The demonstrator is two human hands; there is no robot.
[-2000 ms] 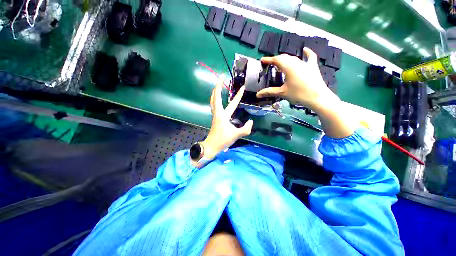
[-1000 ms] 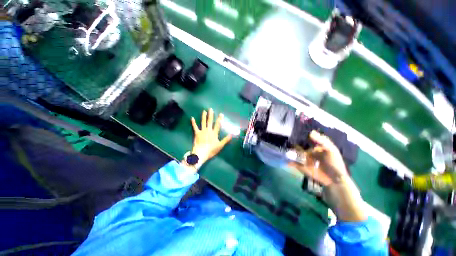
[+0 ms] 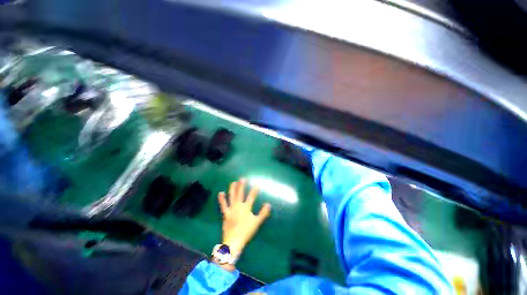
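My left hand lies palm down with fingers spread on the green bench mat, holding nothing, a watch on its wrist. My right hand is not in view; only its blue sleeve shows, reaching forward beneath the metal rail, which hides the hand. The wired unit is not in view. Several black plastic housings stand left of my left hand. The picture is blurred.
A wide metal rail or shelf crosses the upper picture. A clear curtain edge stands at left. A dark part lies near the bench's front edge. A white sheet is at lower right.
The view has moved so the rail now covers the upper part. My right arm has reached forward beneath it, and the unit it held is out of sight. My left hand stays spread on the mat.
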